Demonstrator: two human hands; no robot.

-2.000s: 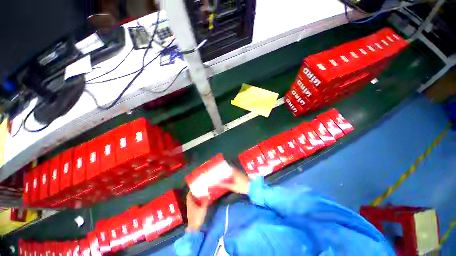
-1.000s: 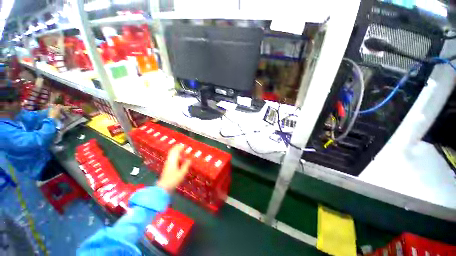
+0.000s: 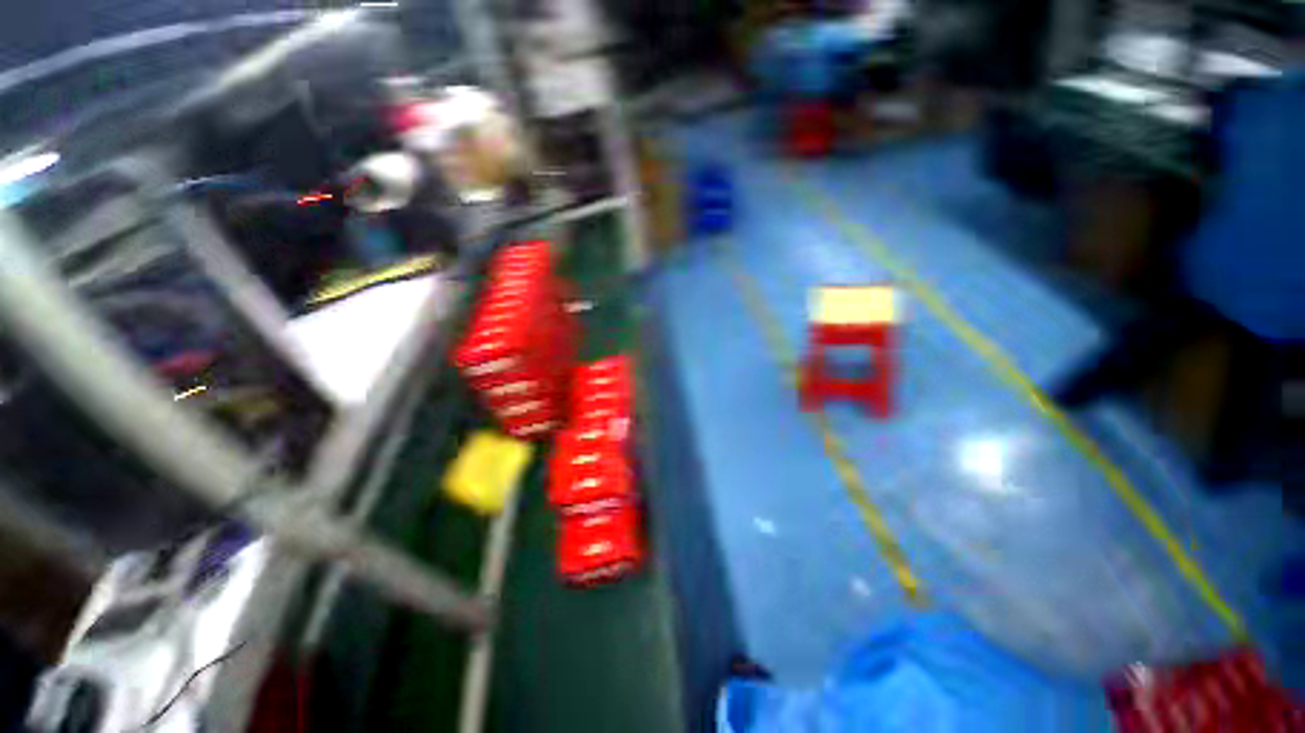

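Observation:
The whole view is blurred. A loose row of red boxes [image 3: 595, 465] lies on the dark green belt [image 3: 573, 666], left of centre. A taller block of stacked red boxes [image 3: 518, 337] stands beside it, further back. A yellow sheet [image 3: 487, 471] lies on the belt near that block. Neither of my hands can be made out. Only blue smock cloth [image 3: 916, 680] shows at the bottom edge.
A white shelf edge and grey metal posts run along the left. On the blue floor [image 3: 988, 530] stand a red stool with a pale top [image 3: 853, 348] and a blue stool [image 3: 710, 198]. A blue-clothed person [image 3: 1252, 244] is at the right edge.
The view has swung right, away from the monitor, towards the aisle. The hand seen over the stacked boxes one second ago has left the picture.

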